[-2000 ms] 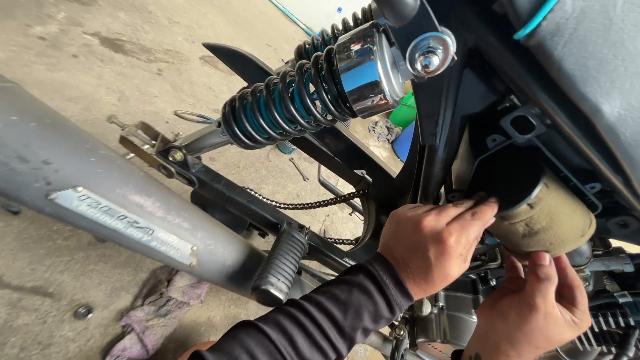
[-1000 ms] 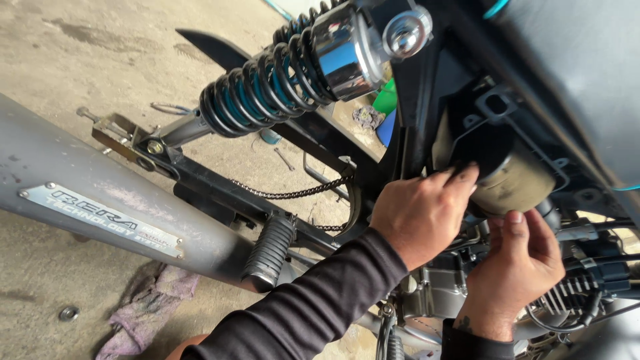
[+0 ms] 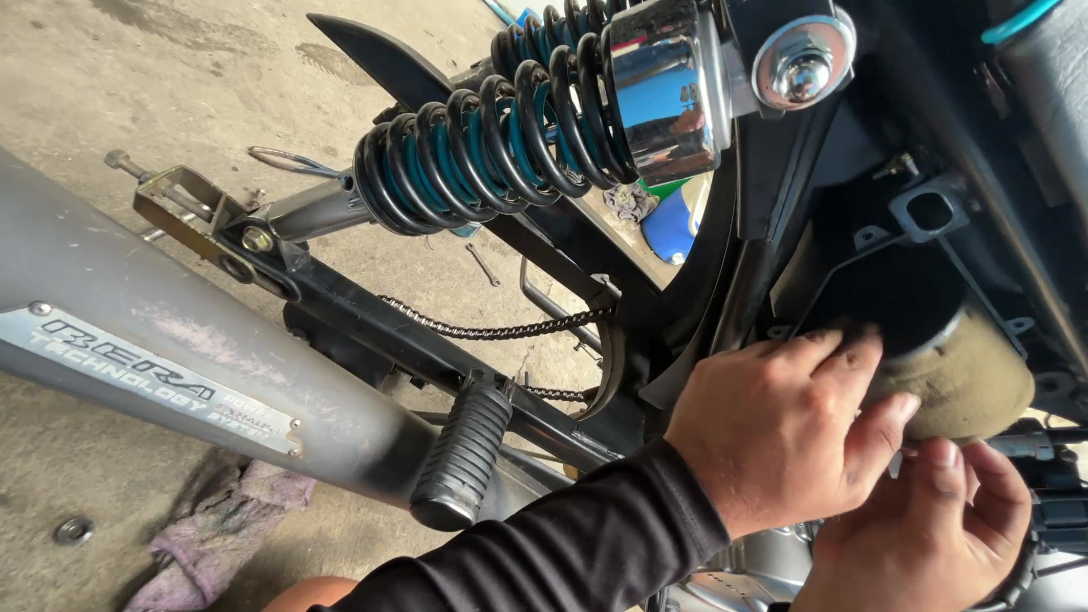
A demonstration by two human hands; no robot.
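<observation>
A tan cylindrical part with a dark end face, seemingly an air filter element, sits in the motorcycle's black frame at the right. My left hand, in a black sleeve, has its fingers on the dark face and its thumb at the lower edge. Below it, my right hand pinches at the underside with thumb and fingers. A small pale piece shows between the hands; what it is cannot be told. A metal bracket with a square opening lies just above the cylinder.
A coil-spring shock absorber crosses the top. The grey exhaust muffler and a rubber footpeg lie left of my hands, with the drive chain beyond. On the concrete floor are a purple rag, a metal ring and a wrench.
My left thumb now shows at the cylinder's lower edge, where it did not show in the earlier frames. Both hands remain at the cylinder.
</observation>
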